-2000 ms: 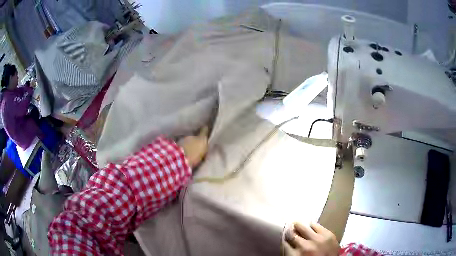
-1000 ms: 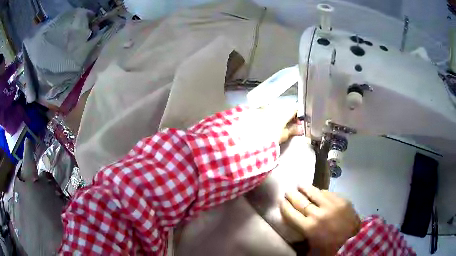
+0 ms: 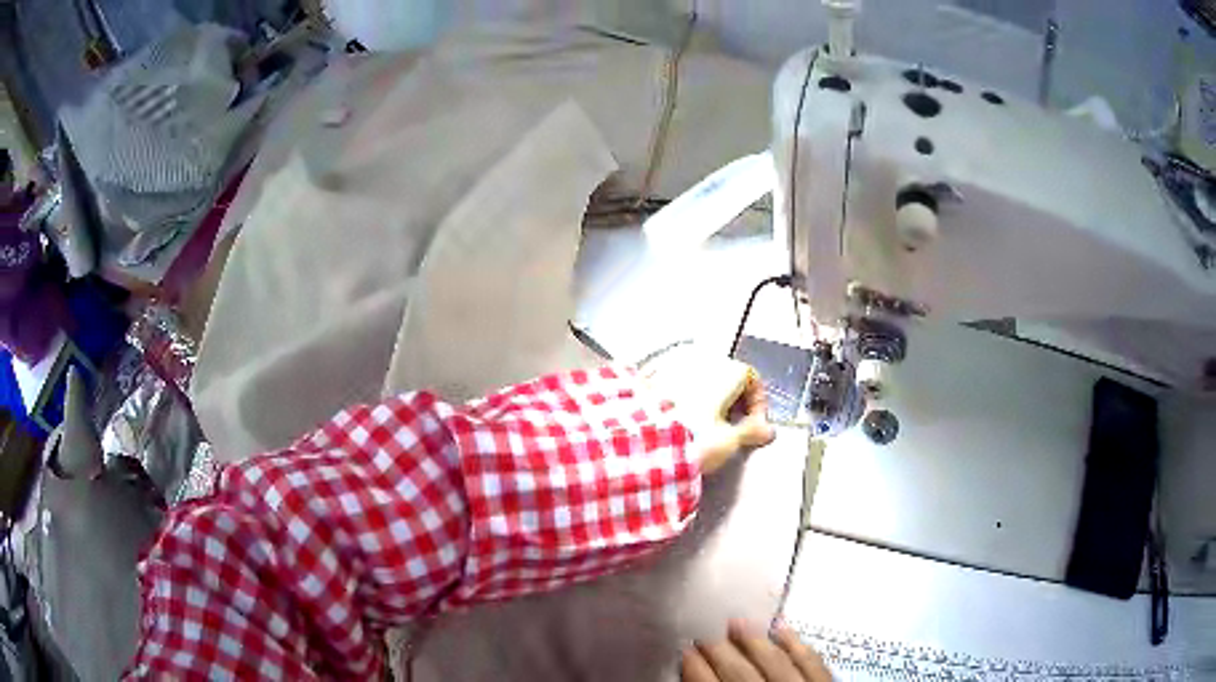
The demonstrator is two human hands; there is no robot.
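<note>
A large beige garment panel [image 3: 494, 253] covers the left of the table and runs under my left arm to the front edge. The white sewing machine [image 3: 960, 200] stands at the right, its needle area [image 3: 830, 380] brightly lit. My left hand [image 3: 736, 424] is just left of the needle area, fingers bent together at the cloth; glare hides exactly what they pinch. My right hand [image 3: 754, 656] is cut off by the bottom edge, its fingers resting on the cloth near its right edge.
A black smartphone [image 3: 1115, 486] lies on the machine bed, with dark snips [image 3: 1159, 573] right of it. A measuring scale [image 3: 934, 656] runs along the front edge. Striped cloth [image 3: 167, 133] is piled at upper left. A person's purple sleeve [image 3: 24, 273] shows at the left edge.
My left hand first reached right to the needle, then drew slightly back. The metal plate beside the needle is now uncovered. My right hand moved down and left.
</note>
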